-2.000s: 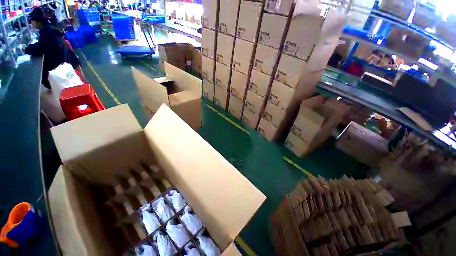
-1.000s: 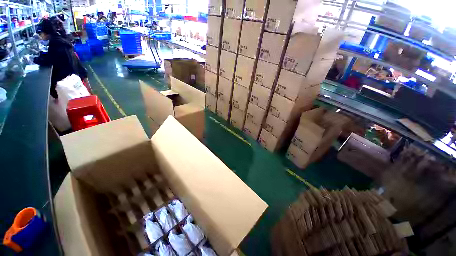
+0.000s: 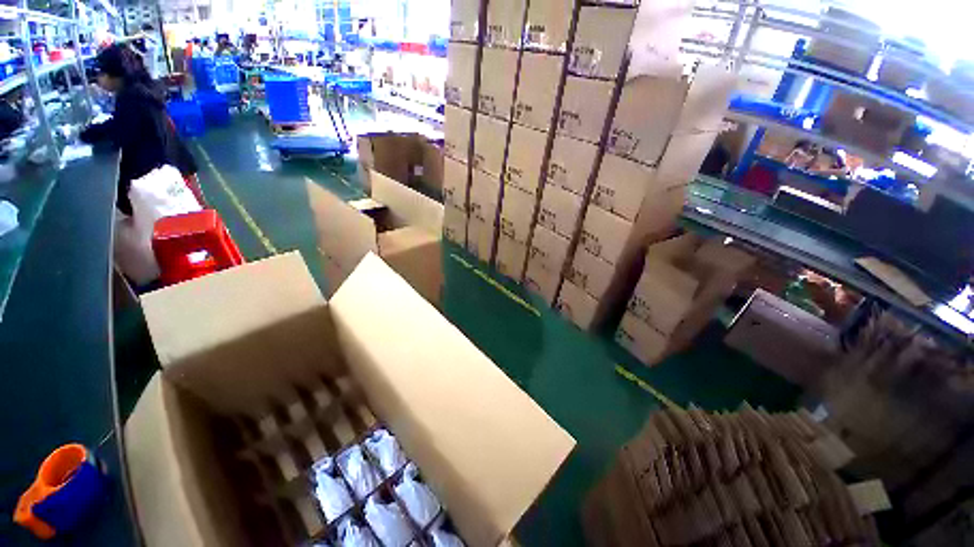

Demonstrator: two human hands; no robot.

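A large open shipping carton [image 3: 438, 395] stands with its flaps up in front of me, beside the bench. A brown cell divider [image 3: 280, 440] shows inside it. White wrapped products [image 3: 387, 521] stand upright in several cells at the near right part. The cells at the far and left part show no white products. An orange and blue tape dispenser [image 3: 66, 491] lies on the dark bench at the lower left. Neither my left hand nor my right hand is in view.
The dark bench strip [image 3: 64, 321] runs along the left. Dense brown cardboard stacks [image 3: 737, 481] stand at lower right. A red plastic stool [image 3: 197, 246], another open carton [image 3: 411, 251] and a tall wall of sealed cartons [image 3: 577, 139] stand beyond. A person [image 3: 144, 128] is at the far left.
The view has shifted, so the carton and tape dispenser sit slightly lower and further right in the frame. The contents visible in the carton look the same.
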